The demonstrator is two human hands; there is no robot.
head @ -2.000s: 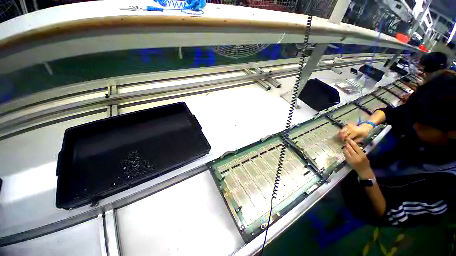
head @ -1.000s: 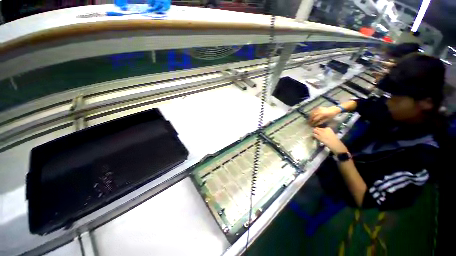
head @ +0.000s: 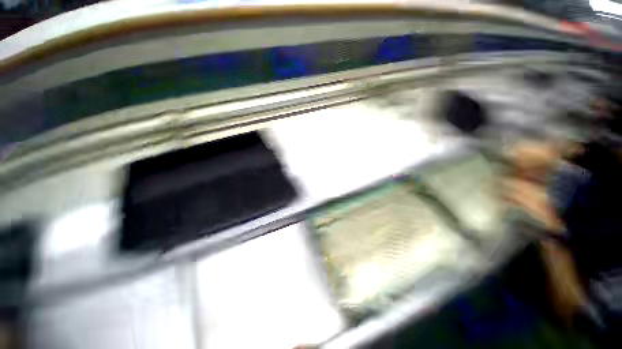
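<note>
The view is strongly blurred. A circuit board panel (head: 389, 242) in its green-edged carrier lies on the line at centre right, its pale units smeared together. A second board panel (head: 464, 187) lies beyond it. A large black component tray (head: 208, 187) lies behind the line at centre left; no parts can be made out in it. Neither of my hands can be identified. A tiny reddish patch touches the bottom edge near the middle, too small to name.
A neighbouring person's hands and forearms (head: 535, 180) are at the right by the line. A smaller black tray (head: 464, 111) lies behind them. The pale line edge rail (head: 402, 307) runs below the panel. A dark, unclear shape stands at the left edge.
The view has swung left and blurred, so the tray and panel appear farther right. The coiled cord no longer shows. A dark shape has appeared at the left edge.
</note>
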